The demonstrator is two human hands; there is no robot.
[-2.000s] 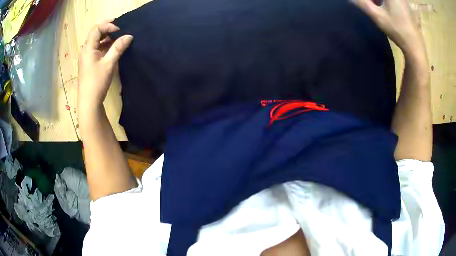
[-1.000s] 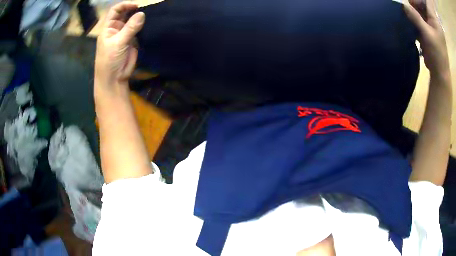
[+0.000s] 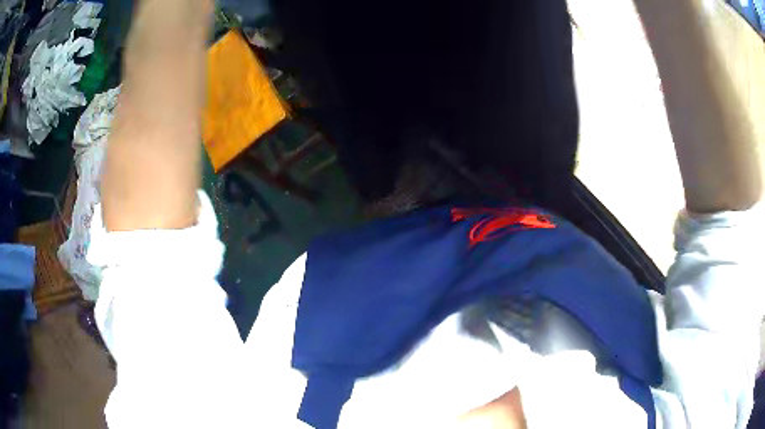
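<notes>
The black garment hangs down from the top edge of the picture, in front of the wearer and above the navy apron with its red logo. Its lower part narrows towards the apron. Both my forearms reach up past the top edge of the picture, the left one on the left side and the right one on the right side. Both my hands are cut off by the top edge, so what they hold is hidden. No snips can be seen.
The pale table shows at the right, with its dark edge running down to the apron. An orange-yellow wooden stool stands on the green floor left of the garment. Crumpled white scraps and white cloth lie at the far left.
Both hands have moved up out of the picture. The black garment is now narrower and hangs upright instead of spreading wide. The view has swung, showing more floor and stool at the left.
</notes>
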